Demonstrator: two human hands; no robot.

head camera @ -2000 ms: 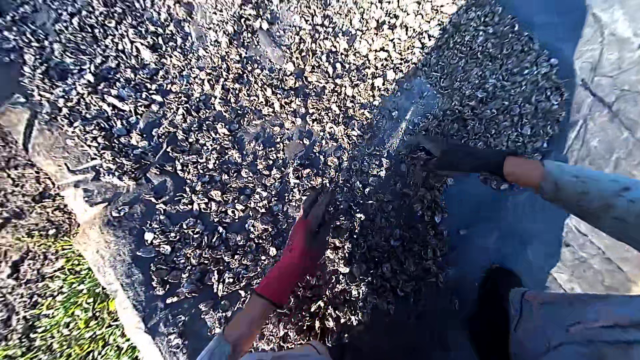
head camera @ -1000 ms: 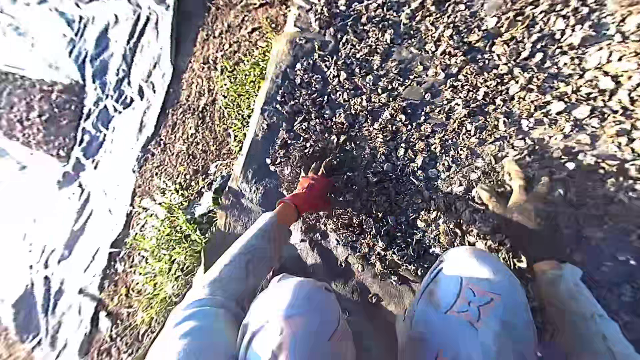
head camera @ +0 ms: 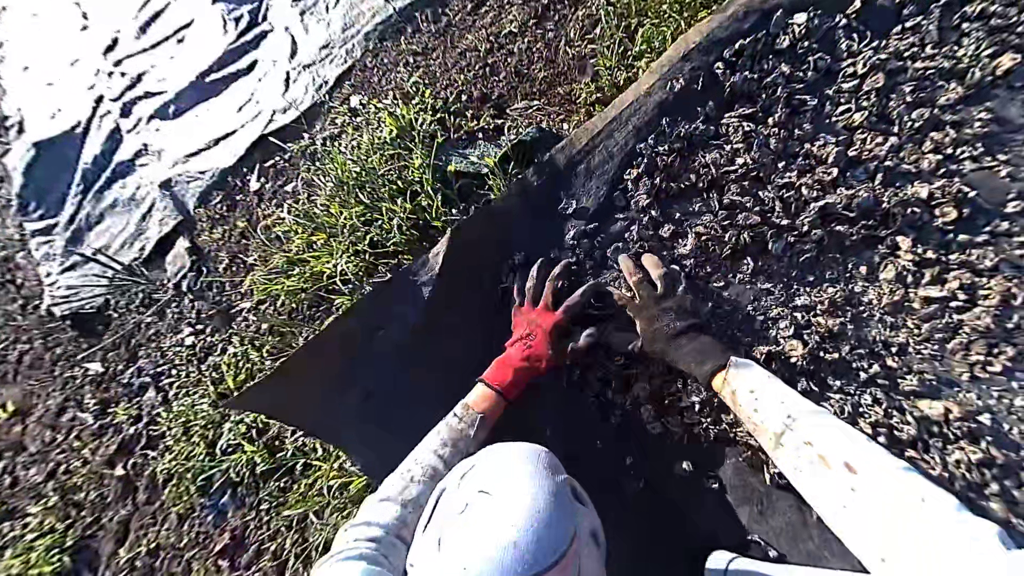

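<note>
My left hand [head camera: 540, 328], in a red glove with dark fingers, is spread over the edge of a layer of small dark dried pieces [head camera: 832, 208]. What the pieces are, I cannot tell for certain. Close by on the right, my right hand [head camera: 660, 316] wears a dark glove, its fingers apart, touching the same pieces. Both hands point away from me, fingertips near each other, with nothing seen gripped. Under the pieces lies a dark sheet [head camera: 376, 352], its bare corner reaching out to the left.
Green grass [head camera: 360, 192] and brown soil with litter border the sheet on the left. A shiny, wrinkled plastic sheet [head camera: 184, 88] lies at the upper left. My knee [head camera: 504, 512] is at the bottom, near the dark sheet.
The view has shifted a lot toward the sheet's corner. My right hand, far from the left one a second ago, is now close beside it.
</note>
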